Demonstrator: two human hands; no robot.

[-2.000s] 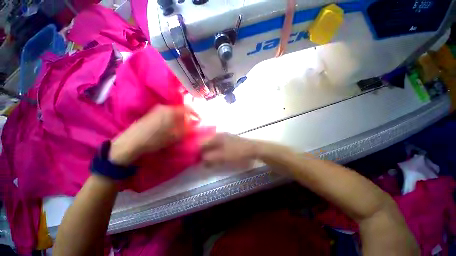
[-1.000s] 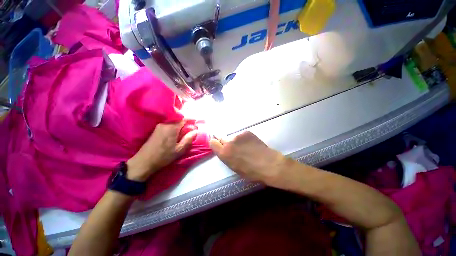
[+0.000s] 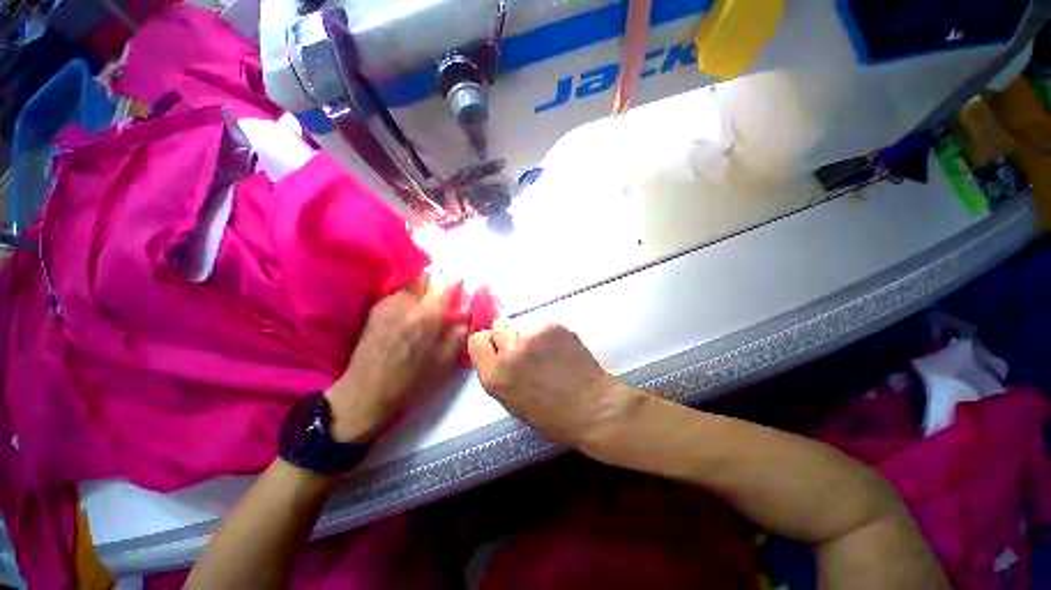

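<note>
A bright pink garment with pale lining lies bunched on the white machine table, left of and below the needle area, which is washed out by lamp glare. My left hand, with a dark watch at the wrist, lies on the garment's right end, its fingertips at the cloth just below the needle. My right hand pinches a small pink edge of the garment between thumb and fingers, close beside my left fingertips. The white sewing machine reads "JACK". Glare hides the presser foot and the needle tip.
A yellow plastic piece and a pale pink strip are on the machine head. Dark snips lie at the bed's right. A blue basket and more pink cloth are behind left. Pink pieces lie below right.
My left hand has moved right and closer to my right hand. The garment's lower right part is gathered up, showing more white table. The view has shifted since the earliest frame.
</note>
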